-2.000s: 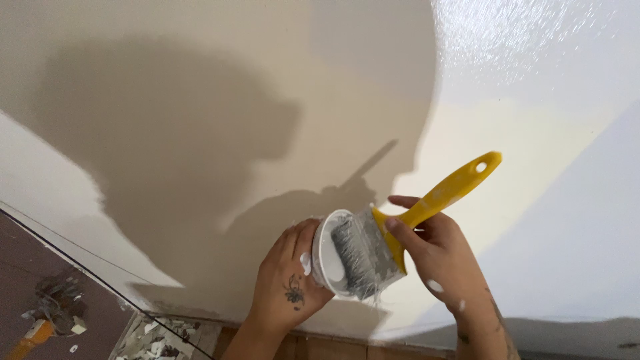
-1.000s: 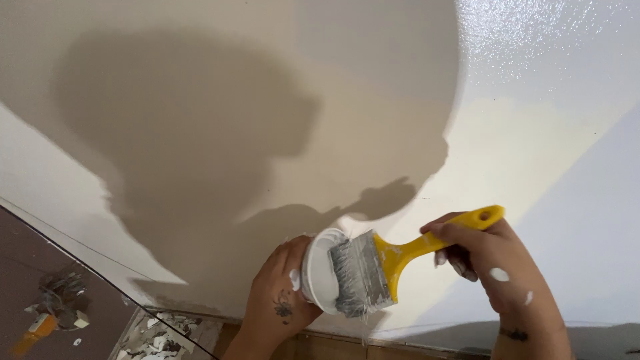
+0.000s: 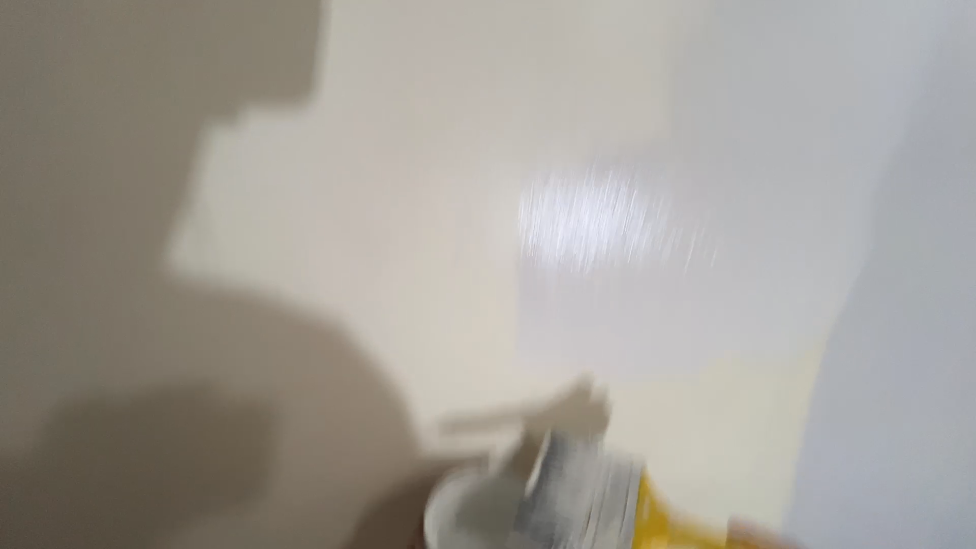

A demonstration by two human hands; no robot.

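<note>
Blurred by motion, a white paint container (image 3: 465, 507) shows at the bottom edge of the head view. Beside and partly over its right side is a wide paintbrush (image 3: 579, 492) with paint-coated bristles, a metal ferrule and a yellow handle. A small part of my right hand (image 3: 751, 535) appears at the handle, at the lower edge; its fingers are mostly cut off, but it holds the brush. Only a dark sliver at the container's left edge might belong to my left hand, so its grip cannot be made out.
A wall (image 3: 427, 229) fills the view, with pale cream and bluish-white areas. A glossy patch (image 3: 587, 221) reflects light near the middle. Shadows of a head, an arm and the brush fall on the left and lower parts.
The view has swung up and to the right, so the floor debris and most of both hands have left it. Brush and container remain close together, now at the bottom edge.
</note>
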